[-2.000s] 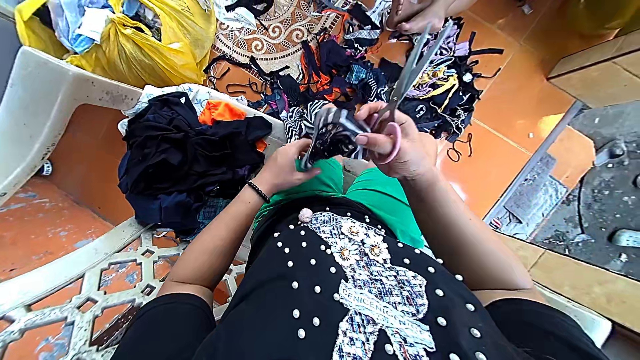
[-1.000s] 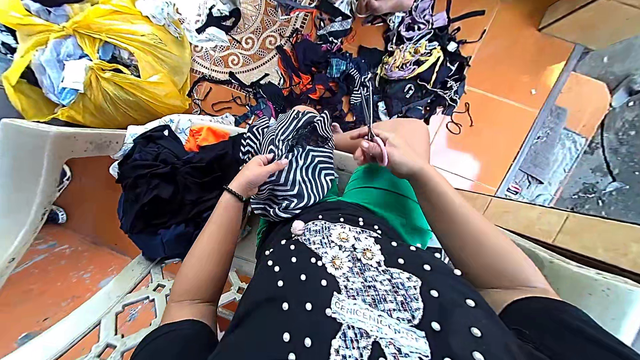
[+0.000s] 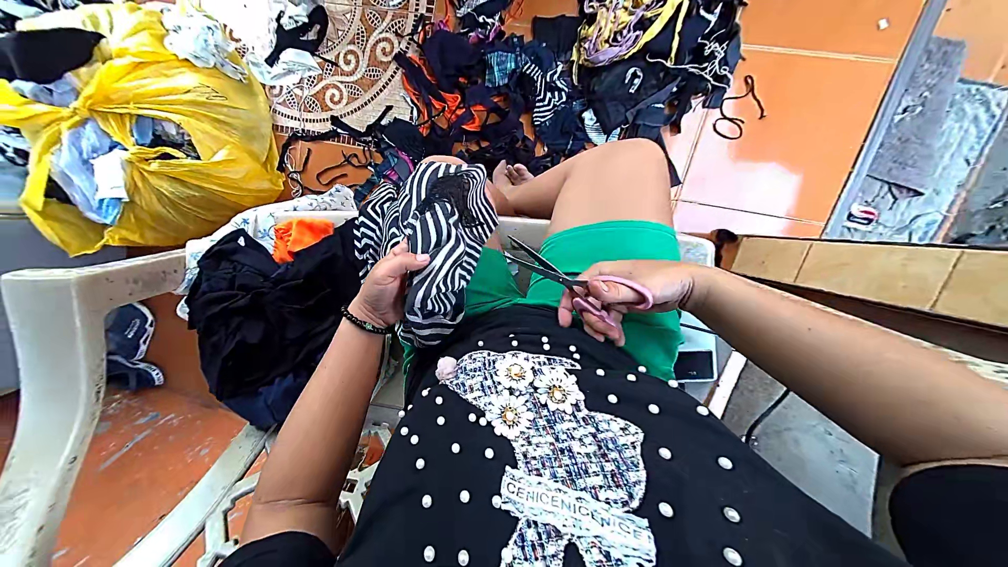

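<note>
My left hand (image 3: 387,287) grips a black-and-white striped cloth (image 3: 441,260) with a dark lace-like patch near its top, held over my left thigh. In my right hand (image 3: 622,295) are scissors (image 3: 561,276) with pink handles; the blades are parted and point up and left toward the cloth, apart from it. A heap of black clothes (image 3: 264,315) lies left of my left hand, with an orange cloth (image 3: 299,238) on it.
A yellow plastic bag (image 3: 197,150) of cloths stands at the upper left. Dark scraps and strips (image 3: 504,87) cover the tiled floor ahead. The white plastic chair's armrest (image 3: 94,276) is at left, a tiled ledge (image 3: 874,272) at right.
The striped cloth, bunched between both hands two seconds ago, now hangs spread from my left hand. My right hand with the scissors has moved away from it, and the blades have parted since one second ago.
</note>
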